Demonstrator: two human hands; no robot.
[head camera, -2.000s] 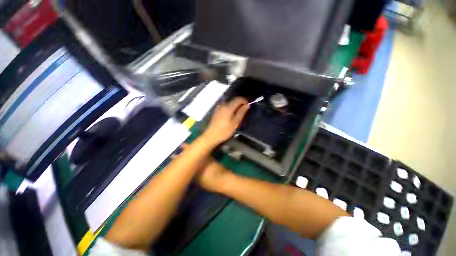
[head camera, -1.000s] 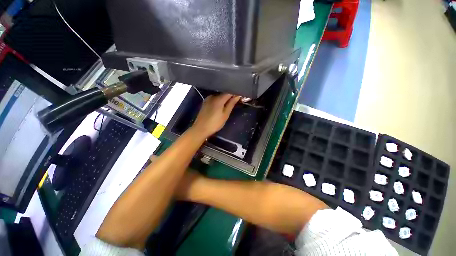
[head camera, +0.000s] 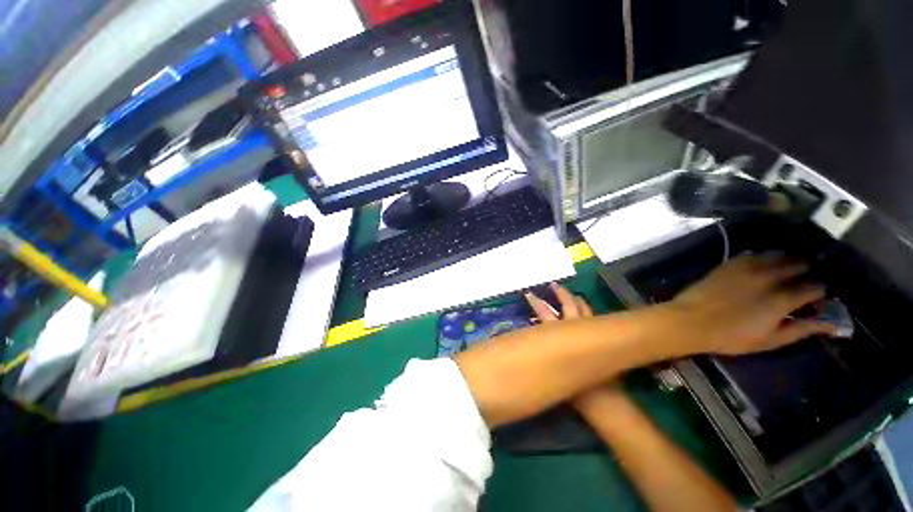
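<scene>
The dark shielding box (head camera: 721, 425) stands at the right with its lid raised. My left hand (head camera: 753, 305) is inside it, fingertips closed around a small whitish unit (head camera: 836, 318); the fingers partly hide it. My right forearm passes under my left forearm. My right hand (head camera: 563, 303) rests on the black computer mouse (head camera: 542, 303), on the patterned blue mouse mat (head camera: 481, 322); most of that hand is hidden behind my left forearm.
The monitor (head camera: 400, 120) and keyboard (head camera: 455, 238) are ahead. The grey bench tester (head camera: 636, 150) stands beside the raised lid. Stacked white trays (head camera: 165, 300) are at the left. Blue shelving (head camera: 165, 130) is behind. A dark tray edge (head camera: 851, 485) shows at bottom right.
The view has swung left, bringing the stacked trays and whole monitor into sight. My left hand remains in the box, now at the whitish unit. My right hand now shows on the mouse.
</scene>
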